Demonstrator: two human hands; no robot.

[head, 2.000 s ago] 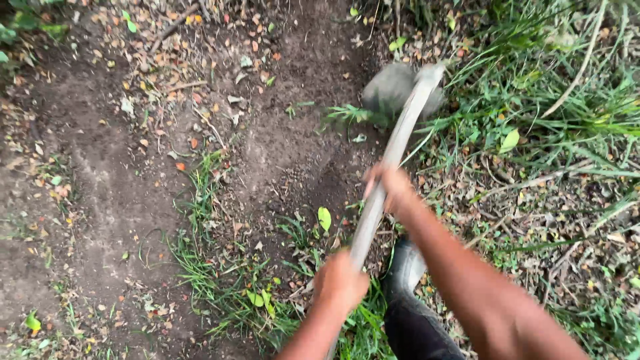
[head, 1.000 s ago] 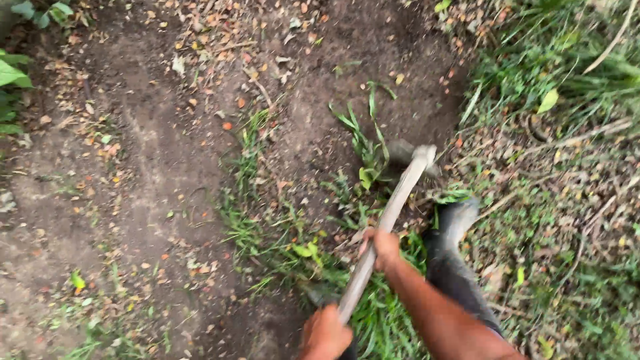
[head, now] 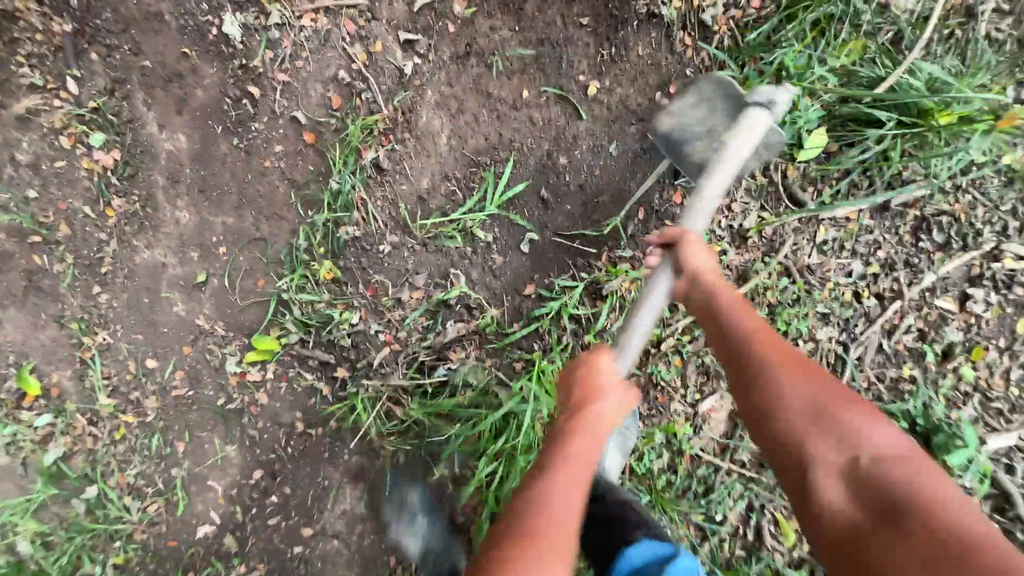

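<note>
My left hand is closed around the lower part of the wooden handle of a hoe. Farther up the same handle, my right hand grips it from the right side. At the far end, a broad grey metal hoe blade shows at the upper right, slightly blurred, over the border of bare soil and grass. A thin stem lies just below the blade. How high the blade is above the soil, I cannot tell.
Loose grass and leaf litter lie below the handle. A grass tuft is on the dark soil. Thick grass and dry branches are on the right. A blurred boot and another boot stand near my arms.
The blade has come up away from the grass clump it was beside one second ago and now shows farther to the upper right. Both hands have kept hold of the handle.
</note>
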